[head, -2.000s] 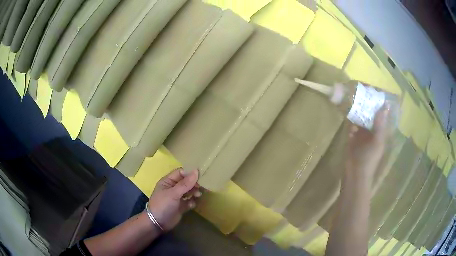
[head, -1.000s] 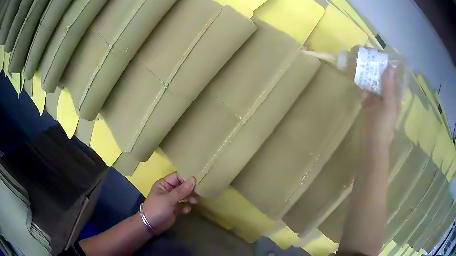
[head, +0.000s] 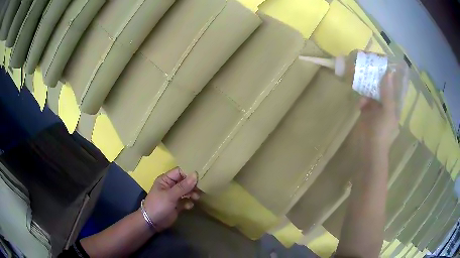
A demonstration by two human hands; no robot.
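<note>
Khaki panels point(head: 222, 126) overlap in rows like roof tiles across the view. A thin pale line runs along the seam of the middle panel. My left hand point(head: 176, 194) pinches the lower end of that panel's seam between thumb and fingertips. My right hand point(head: 381, 108) holds a clear glue bottle point(head: 370, 75) with a white label, tipped sideways. Its pale nozzle point(head: 318, 61) points left, at the upper end of the same panel's seam. Whether the tip touches the panel I cannot tell. Yellow pieces point(head: 292, 17) show past the panels' upper and lower ends.
Curled khaki panels point(head: 30, 35) crowd the upper left. More overlapping panels point(head: 428, 196) lie to the right, past my right forearm. A dark stack point(head: 55, 201) stands at the lower left beside pale olive sheets point(head: 17, 216). A pale surface point(head: 398, 25) lies at the upper right.
The bottle has moved up from its place two seconds ago, then slightly down and left since one second ago. The seam line now reaches nearer the panel's upper end. My left hand stays at the lower end.
</note>
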